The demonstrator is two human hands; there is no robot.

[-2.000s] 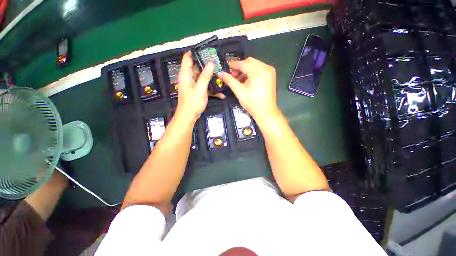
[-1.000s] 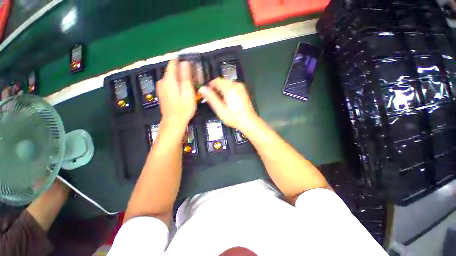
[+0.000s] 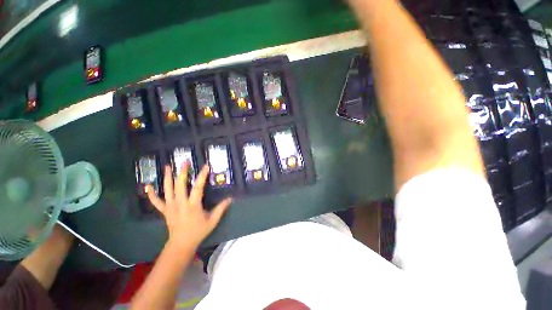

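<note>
The black tray (image 3: 184,138) lies on the dark green bench top with handsets in both of its rows, all its pockets filled. A handset (image 3: 273,94) with an orange-yellow spot lies at its upper right. My left hand (image 3: 183,204) has its fingers spread over the tray's lower left, its fingertips at the lower-row handsets, holding nothing. My right arm stretches up past the right of the tray to the top edge of the picture; my right hand is cut off by that edge.
The green conveyor (image 3: 242,27) carries two loose handsets at left, one of them darker and upright (image 3: 92,64). A smartphone (image 3: 353,94) lies right of the tray, partly behind my right arm. Stacked black blister trays (image 3: 507,109) stand at right. A fan (image 3: 27,181) and a person's forearm (image 3: 45,260) are at left.
The handset I held between my hands is out of them, and the tray's pockets are filled. My left hand has moved down and opened. My right arm has swung up and out of the picture.
</note>
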